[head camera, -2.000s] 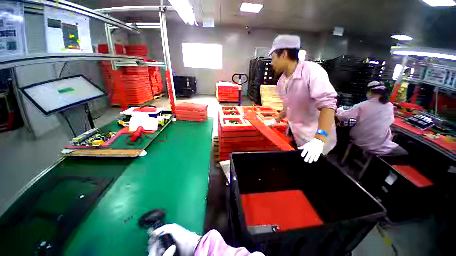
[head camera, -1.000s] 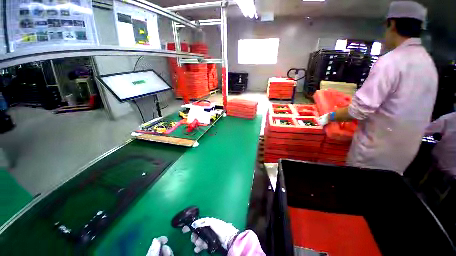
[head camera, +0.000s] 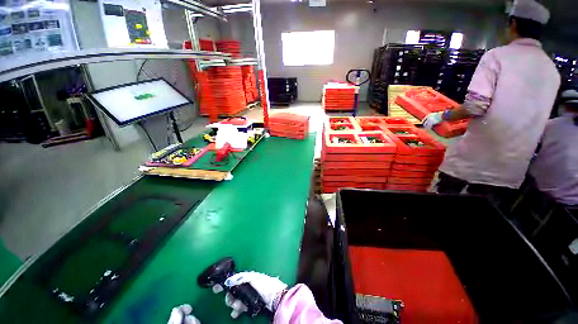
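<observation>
My right hand (head camera: 253, 292), in a white glove with a pink sleeve, is closed round a black handheld barcode scanner (head camera: 217, 272) above the green bench mat (head camera: 234, 215). The scanner head points left. My left hand (head camera: 182, 314), also gloved, shows only its fingertips at the bottom edge; whether it holds anything is hidden. A large black bin (head camera: 437, 201) stands right of the bench. Inside it lies a red pad (head camera: 412, 278), with part of a grey ribbed piece (head camera: 379, 309) at its lower left.
A dark frame-like fixture (head camera: 114, 247) lies on the left strip. A wood-edged panel (head camera: 190, 173), monitor (head camera: 139, 100) and red trays (head camera: 288, 125) are farther off. Stacked trays with boards (head camera: 358, 161) stand beyond the bin. A person (head camera: 507, 114) holds a red tray (head camera: 428, 104).
The view has turned right over the two seconds. My left fingertips have come into view. The person has moved right and lifted a red tray off the stack. My right hand still holds the scanner.
</observation>
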